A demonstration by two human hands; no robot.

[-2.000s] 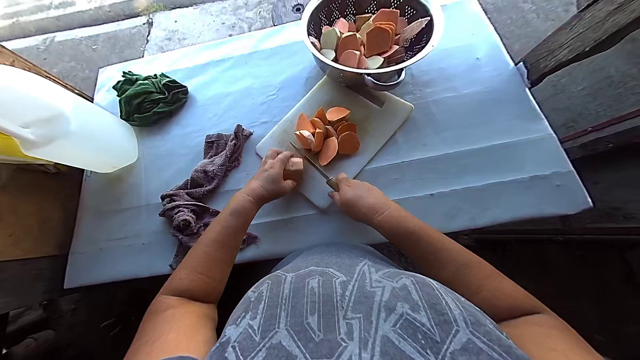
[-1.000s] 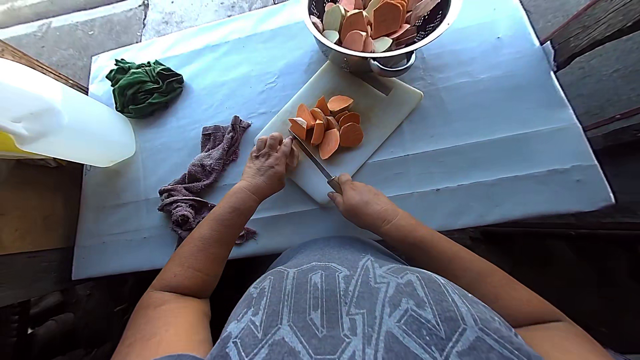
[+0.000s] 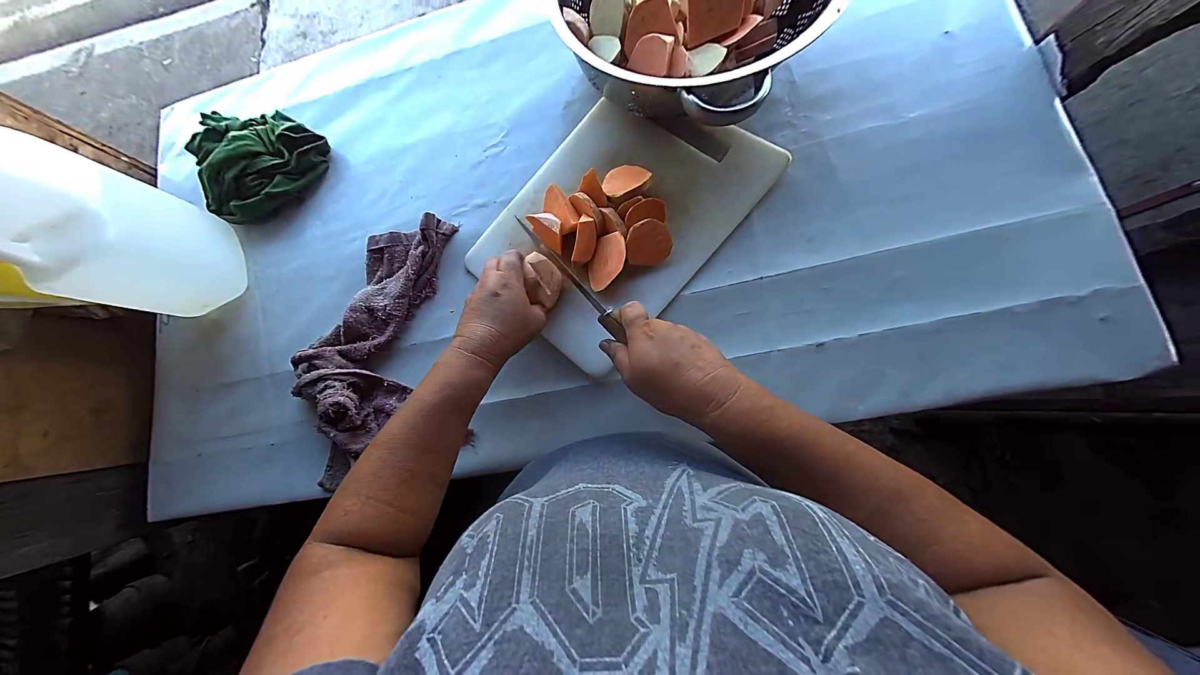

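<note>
My left hand (image 3: 503, 305) grips a piece of sweet potato (image 3: 542, 279) at the left edge of a white plastic cutting board (image 3: 727, 202). Its fingers hide part of the piece. My right hand (image 3: 664, 361) holds a kitchen knife (image 3: 574, 281) by its dark handle, near the board's lower corner. The blade points up and left and lies just right of the held piece; whether it touches is hard to tell. Beyond the blade, several cut orange sweet potato pieces (image 3: 607, 261) are heaped on the board.
A metal colander (image 3: 656, 86) full of cut pieces stands at the board's far end. Left of the board lies a purple cloth (image 3: 380, 314), with a green cloth (image 3: 258, 167) farther back. A translucent plastic jug (image 3: 122, 234) is at the table's left edge.
My left hand was more closed over the board's left edge one second ago; the held piece now shows beside its fingers. The knife remains in my right hand.
</note>
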